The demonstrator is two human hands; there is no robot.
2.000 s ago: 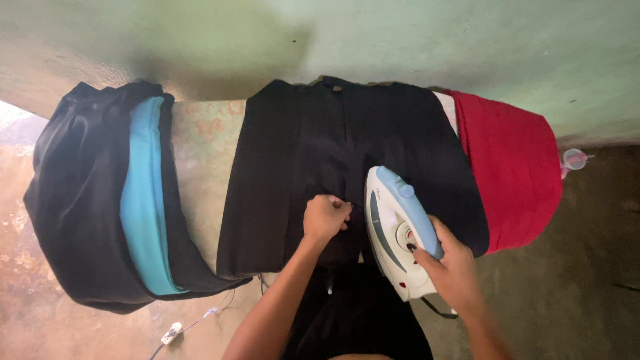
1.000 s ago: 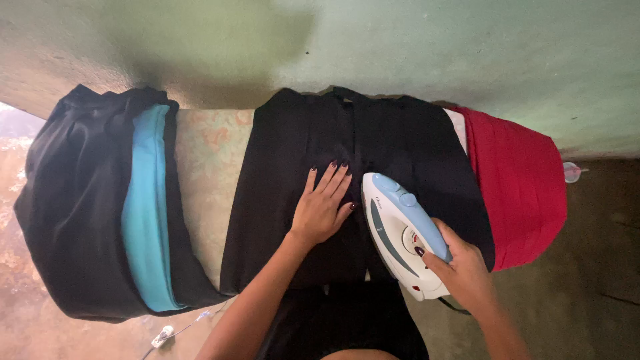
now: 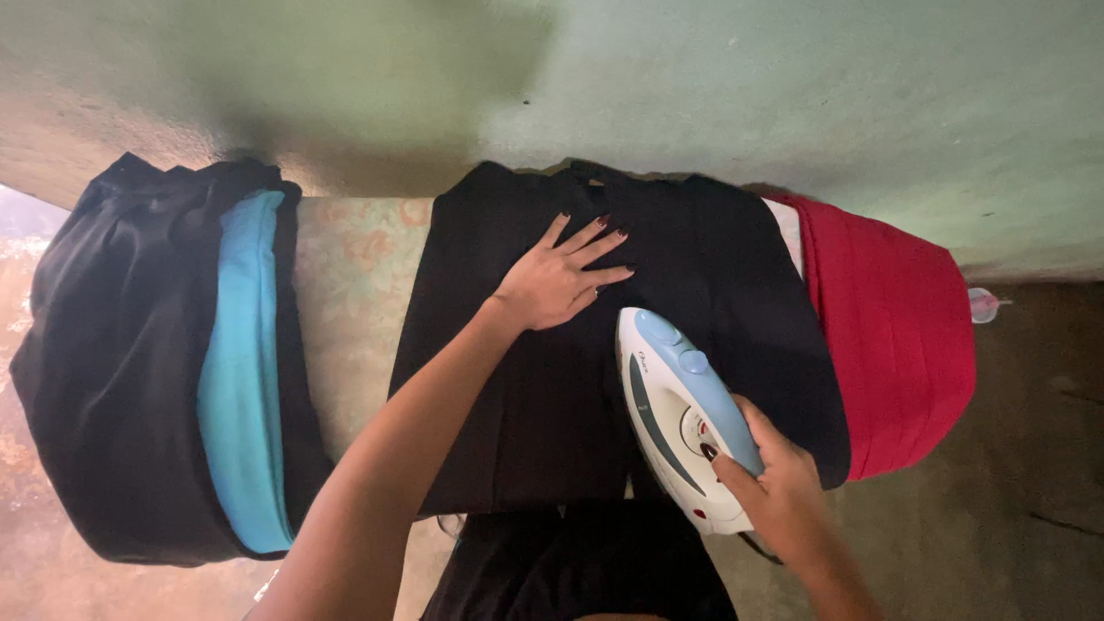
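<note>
A black cloth garment (image 3: 552, 405) lies spread across the middle of an ironing board with a faded floral cover (image 3: 362, 285). Flat on the garment rests my left hand (image 3: 556, 280), fingers spread, holding nothing. My right hand (image 3: 768, 474) grips the handle of a blue and white clothes iron (image 3: 677, 423). The iron is on the garment's near part, its tip pointing away from me, just right of and below my left fingers. Its soleplate is hidden.
Black cloth (image 3: 129, 371) and a bright blue cloth (image 3: 246, 371) drape over the board's left end. Red pleated cloth (image 3: 897, 336) covers the right end. A green wall (image 3: 655, 95) runs along the far side. A small clear plastic item (image 3: 983, 305) shows beyond the red cloth.
My left hand, curled on the garment two seconds ago, is now flat with fingers spread, and it has moved farther from me. The iron has stayed in about the same area.
</note>
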